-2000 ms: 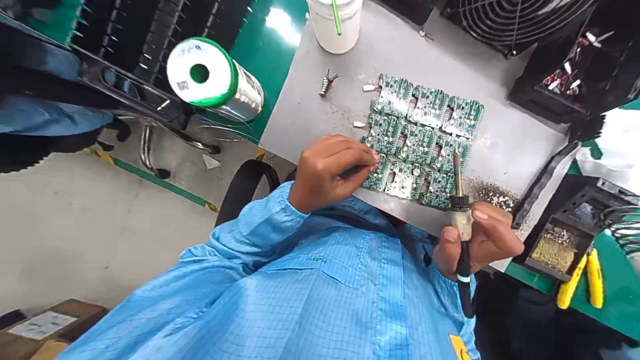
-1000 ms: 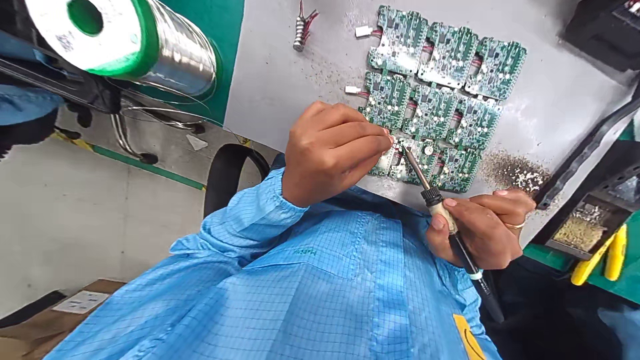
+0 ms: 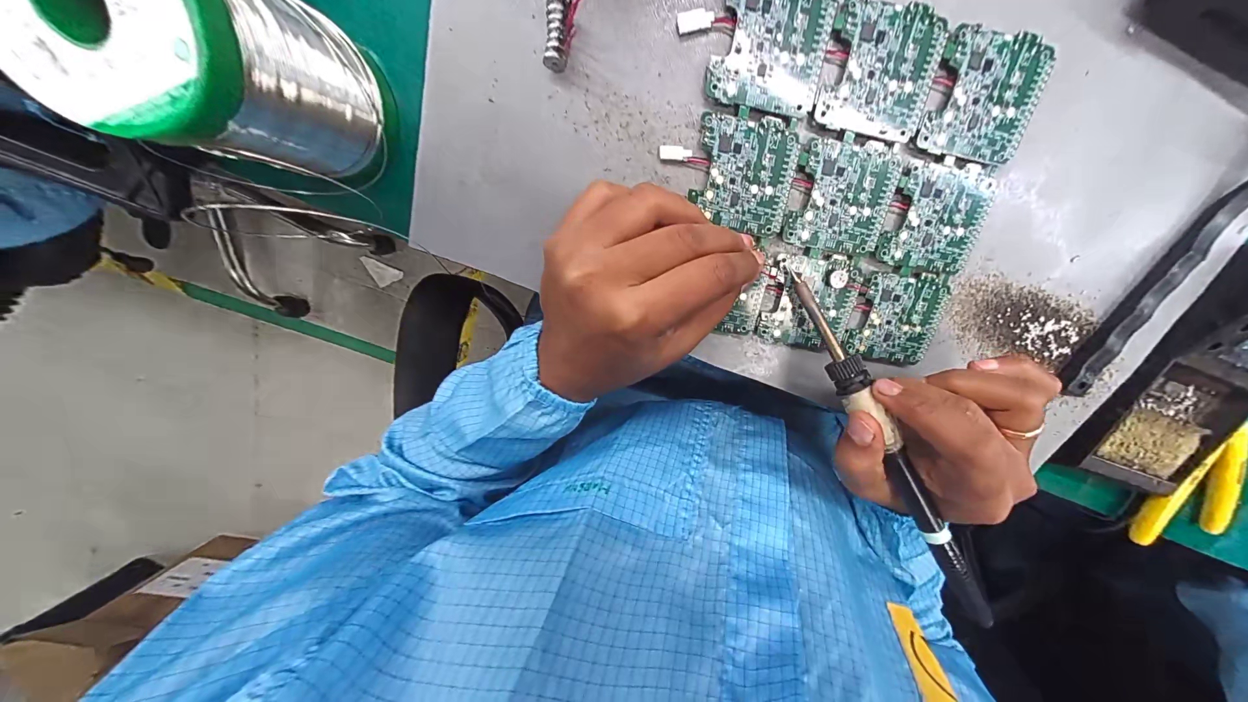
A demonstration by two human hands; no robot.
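Observation:
My right hand grips a soldering iron by its handle, and the iron's tip touches or nearly touches a board in the bottom row of a panel of green circuit boards. My left hand is closed at the fingertips just left of the tip, over the lower left of the boards. What it pinches is too small to tell; thin red wires show near the fingertips. Two white connectors on short red leads stick out from the left side of the boards.
A large spool of solder wire stands at the upper left, its thin strand running toward my left hand. A small coil with red wires lies on the grey work surface. Solder debris, a tip-cleaning tray and yellow-handled pliers are at the right.
The iron's tip has moved left from the right part of the boards to beside my left fingertips, where it stays. The view has moved closer to the boards.

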